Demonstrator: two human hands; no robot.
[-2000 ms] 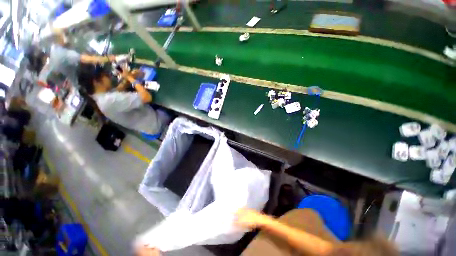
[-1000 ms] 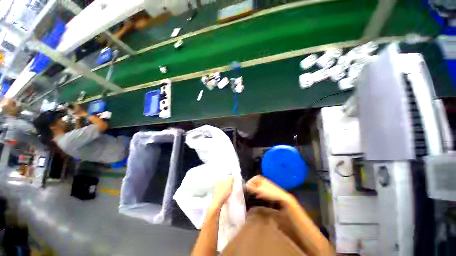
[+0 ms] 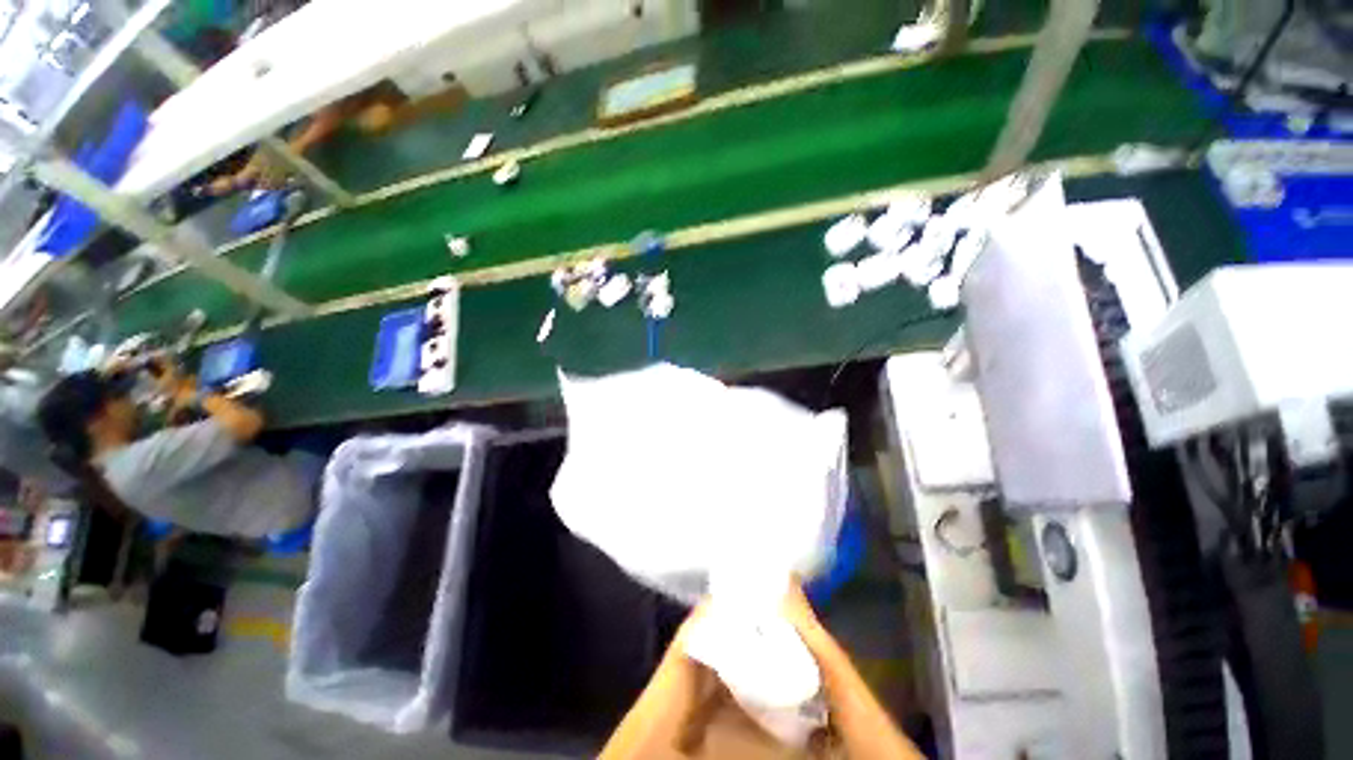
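Note:
A white plastic bag [image 3: 698, 483] hangs gathered in front of me, spread wide above and bunched between my hands. My left hand [image 3: 703, 624] and my right hand [image 3: 798, 610] grip its narrow lower part; the film covers most of their fingers. A black crate [image 3: 542, 609] without a liner stands just left of the bag. Beside it is a crate with a translucent liner [image 3: 319, 621] over its rim.
The dark green bench [image 3: 512, 349] holds a blue tray [image 3: 398, 351], a white strip [image 3: 439, 337], small assemblies [image 3: 594, 282] and clustered white units [image 3: 876, 267]. A blue stool [image 3: 846, 552] is partly hidden. A white machine [image 3: 1046, 371] stands right; a person [image 3: 201, 472] sits left.
The bag has come off the black crate and is drawn up and together between both hands. The view has turned right, so the machines show more.

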